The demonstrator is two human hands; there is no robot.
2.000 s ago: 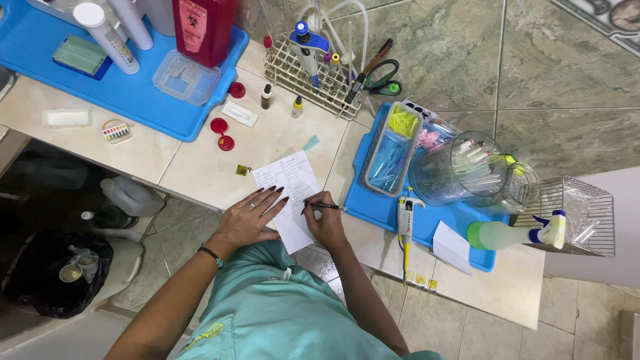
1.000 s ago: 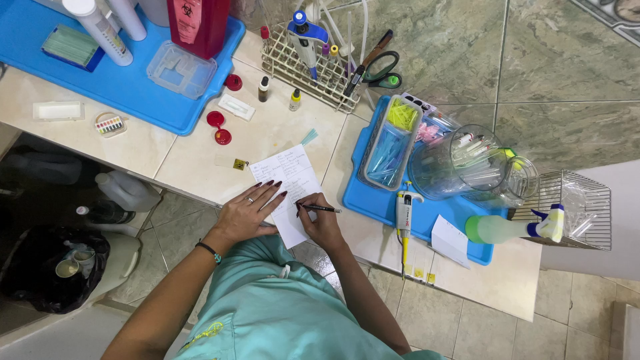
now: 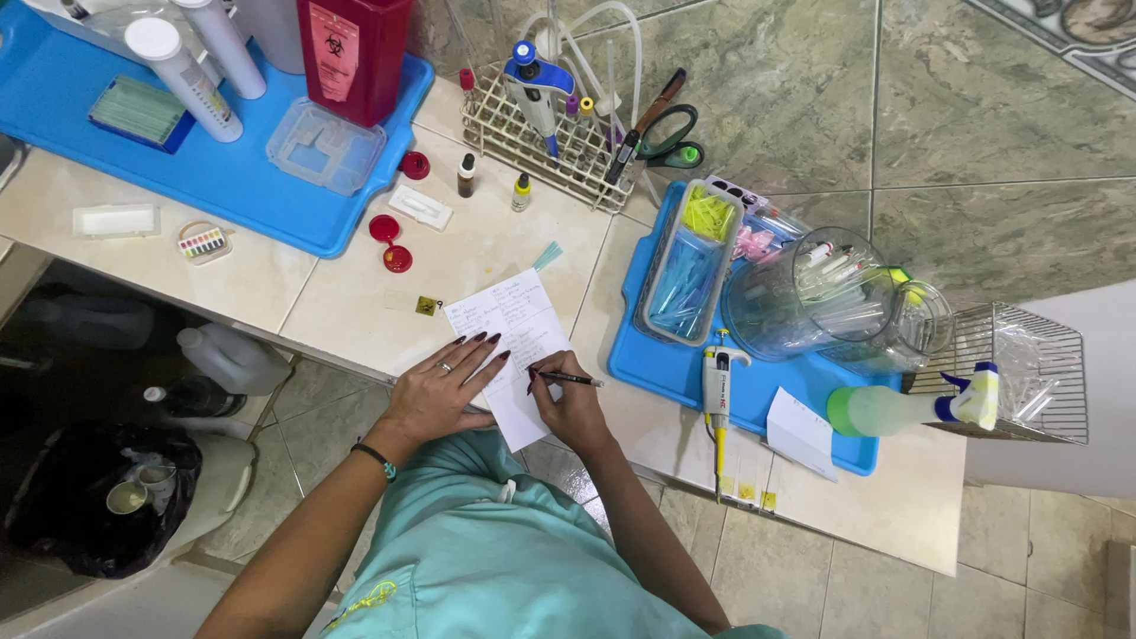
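A sheet of white paper point(image 3: 510, 355) with handwriting lies at the bench's front edge, its lower end reaching past it. My left hand point(image 3: 448, 386) rests with fingers spread on the sheet's left side, holding nothing. In my right hand point(image 3: 568, 404) is a black pen point(image 3: 570, 379), its tip end at the paper and partly hidden by my fingers. Just left of the sheet lies a glass slide with a yellow stained square point(image 3: 426, 306). Teal strips point(image 3: 548, 256) show at the sheet's top edge.
A wire rack point(image 3: 497, 115) holds tubes and a blue pipette; scissors point(image 3: 670, 138) lean there. Dropper bottles point(image 3: 466, 176) and red caps point(image 3: 384, 228) stand behind the sheet. On the right, a blue tray point(image 3: 632, 355) bears pipette tips and jars; a pipette point(image 3: 717, 390) overhangs the bench. Spray bottle point(image 3: 887, 414) far right.
My right hand with the pen has shifted slightly over the paper. My left hand stays on the sheet.
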